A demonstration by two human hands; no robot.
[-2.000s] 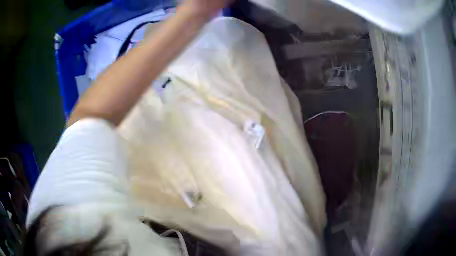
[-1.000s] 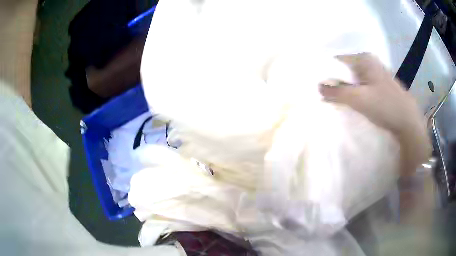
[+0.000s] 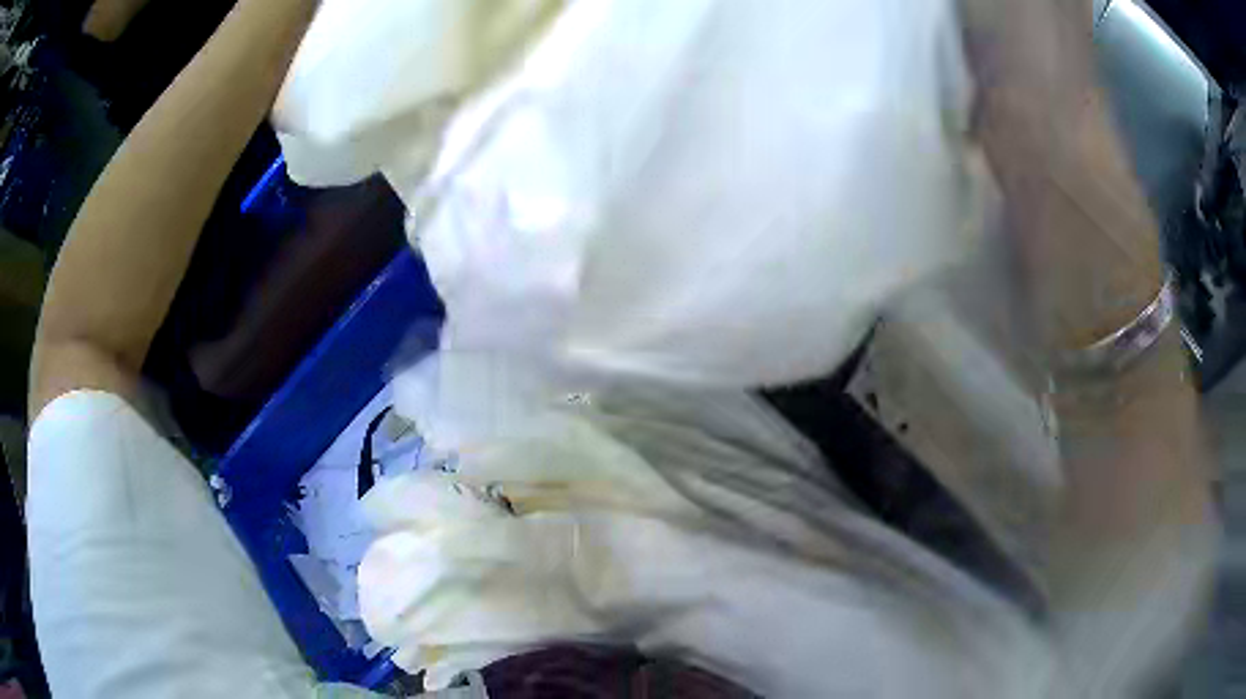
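A large cream-white cloth (image 3: 738, 178) is raised close in front of me, blurred and reaching the top edge. More cream-white cloth (image 3: 478, 574) lies bunched below it over my lap. My left forearm rises at the left to the top edge; my left hand is out of the picture. My right hand (image 3: 1059, 178), blurred and above a bracelet at the wrist, is along the right side of the raised cloth. Its fingers are cut off or hidden, so its grip cannot be told.
A blue bin (image 3: 335, 362) at the left holds white pieces (image 3: 342, 505) and a black loop (image 3: 369, 451). A pale machine surface (image 3: 943, 410) with a dark band (image 3: 888, 492) shows at the right. Dark red cloth (image 3: 588, 672) is at the bottom edge.
The raised cloth has shifted, uncovering more of the machine surface and dark band at lower right. My right hand has moved up towards the top edge. My left forearm now rises beside the cloth.
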